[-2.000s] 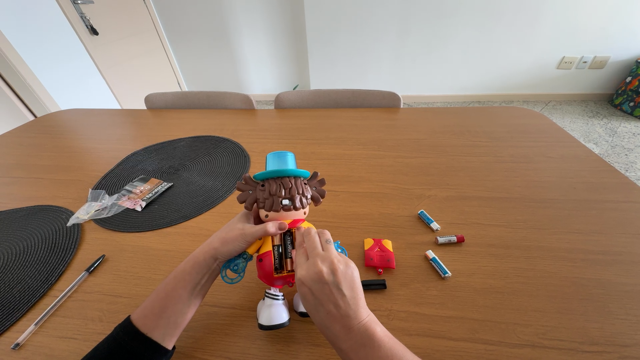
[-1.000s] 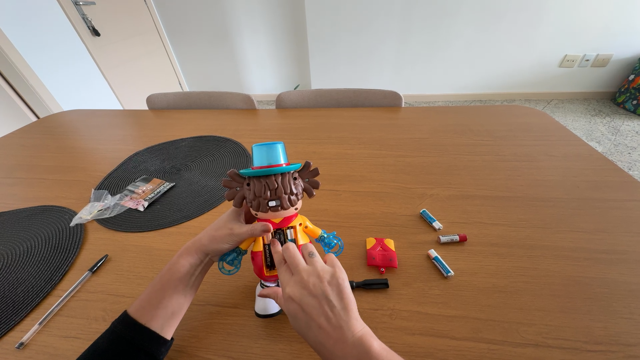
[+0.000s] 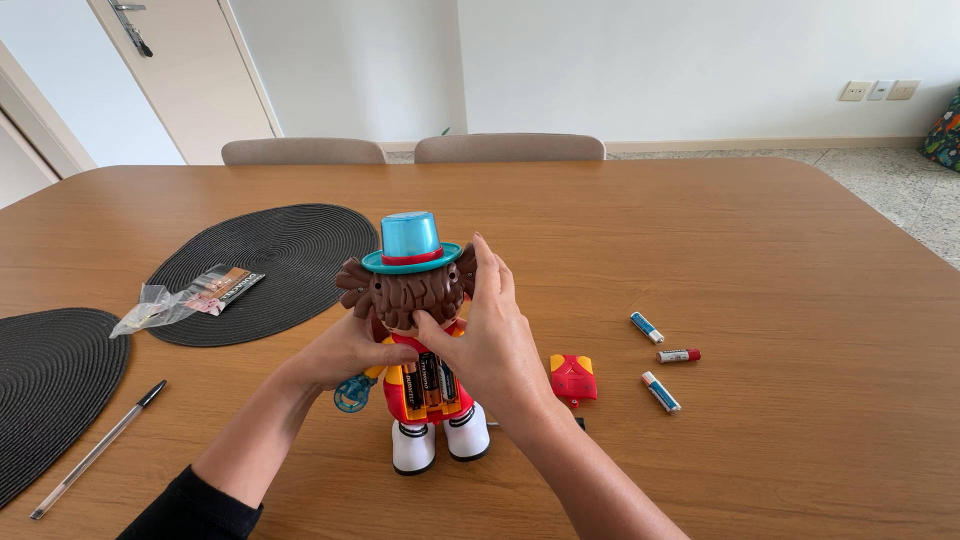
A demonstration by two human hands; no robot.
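A plastic doll (image 3: 420,300) with brown moulded hair and a blue hat stands upright, its back toward me. Its open battery compartment (image 3: 433,412) holds AA-type batteries (image 3: 429,379) side by side. My left hand (image 3: 349,352) grips the doll at its left side, thumb across the upper back. My right hand (image 3: 499,337) holds the head from the right, thumb on the hair at the back. To the right lies the red and yellow battery cover (image 3: 574,376), with a small red piece at its lower edge. A screwdriver (image 3: 580,424) is mostly hidden behind my right forearm.
Three loose batteries (image 3: 646,328) lie on the wooden table (image 3: 787,300) at the right. A round black woven placemat (image 3: 300,247) bears a torn battery package (image 3: 225,289); another placemat (image 3: 52,375) and a ballpoint pen (image 3: 97,450) are at the left. Two chairs (image 3: 510,148) stand beyond the far edge.
My right hand has moved from the battery compartment up to the doll's head. The doll stands more upright, and its batteries are now in plain view. My left hand still holds it.
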